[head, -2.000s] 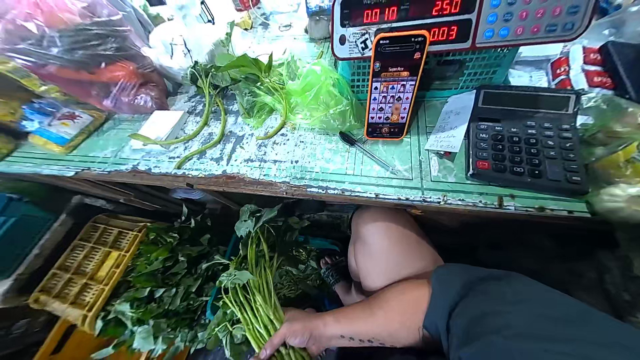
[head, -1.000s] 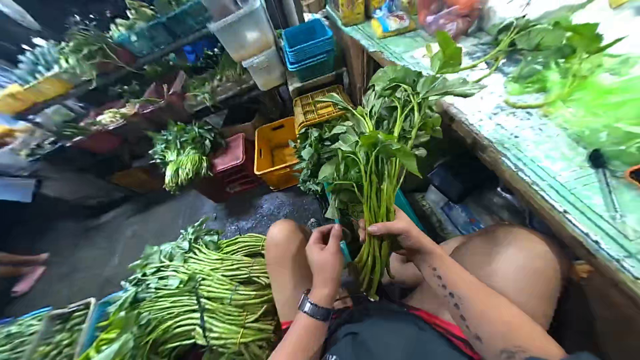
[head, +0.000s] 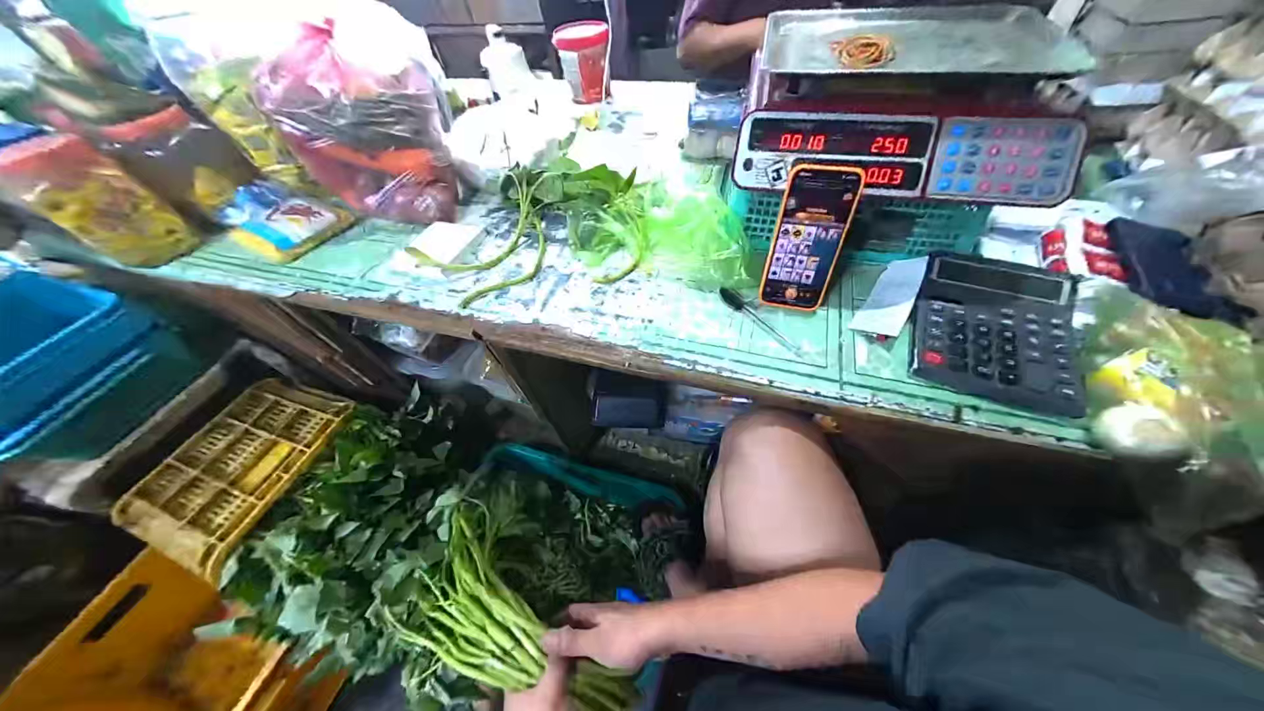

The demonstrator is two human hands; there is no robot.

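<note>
In the head view a bundle of leafy green vegetable stems [head: 484, 617] lies slanted over the greens low in the frame, its cut ends toward me. My right hand [head: 604, 634] closes around the stems near those ends. Only a small part of my left hand [head: 538, 686] shows at the bottom edge, against the bundle; its other fingers are out of frame. Beneath and behind the bundle is a heap of dark leafy greens [head: 336, 533], beside the rim of a teal basket [head: 583, 474]. A bit of blue material [head: 629, 595] shows just above my right hand.
A green worn table [head: 632, 326] crosses ahead, bearing loose stems [head: 509, 252], a phone [head: 812, 237], a pen [head: 755, 318], a calculator [head: 997, 331] and a digital scale [head: 913, 148]. A person's arm [head: 726, 44] is behind it. Yellow crates [head: 237, 459] stand left, my knee [head: 790, 484] under the table.
The view has swung from the floor and shelves back to the table. The bundle, upright in front of me a second ago, now slants low over the greens. My left hand has mostly left the frame.
</note>
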